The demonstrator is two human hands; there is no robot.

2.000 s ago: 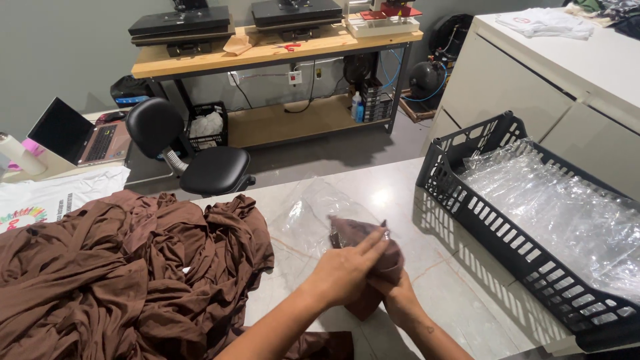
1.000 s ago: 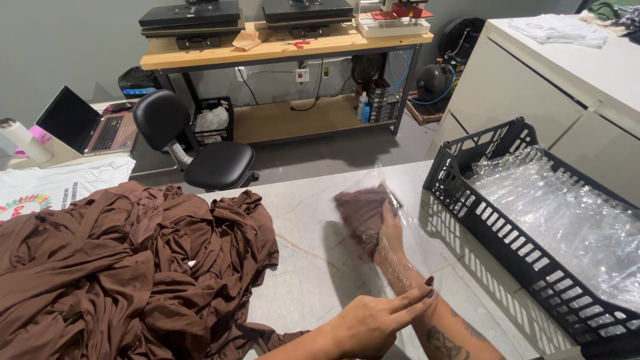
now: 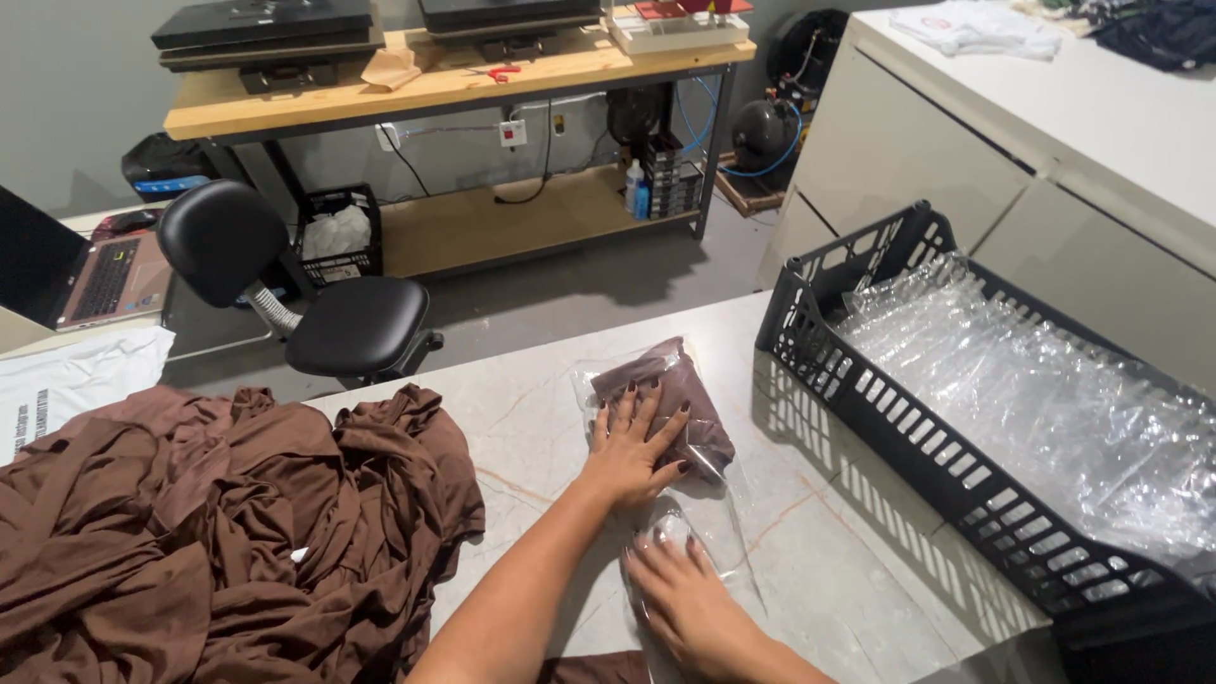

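Observation:
A folded brown garment (image 3: pixel 679 366) lies inside a clear plastic bag (image 3: pixel 741 541) on the marble-look table. My left hand (image 3: pixel 632 451) rests flat on the bagged garment, fingers spread. Nearer to me, my right hand (image 3: pixel 679 589) presses on the lower part of the bag, its fingers apart. A large heap of brown fabric garments (image 3: pixel 285 513) fills the table's left side. On the right stands a black plastic crate (image 3: pixel 912 456) holding many clear plastic bags (image 3: pixel 1035 399). A piece of brown cloth (image 3: pixel 594 668) shows at the bottom edge, partly behind my forearm.
A black swivel chair (image 3: pixel 356 328) stands beyond the table. Behind it is a wooden workbench (image 3: pixel 570 59) with black presses and red-handled scissors (image 3: pixel 499 73). A laptop (image 3: pixel 114 275) sits at the left, above a white printed item (image 3: pixel 85 380). White cabinets (image 3: pixel 912 133) stand behind the crate.
The bagged garment was held up off the table and now lies flat on it. My left hand has moved forward onto it, and my right hand has come out of the bag and back towards me.

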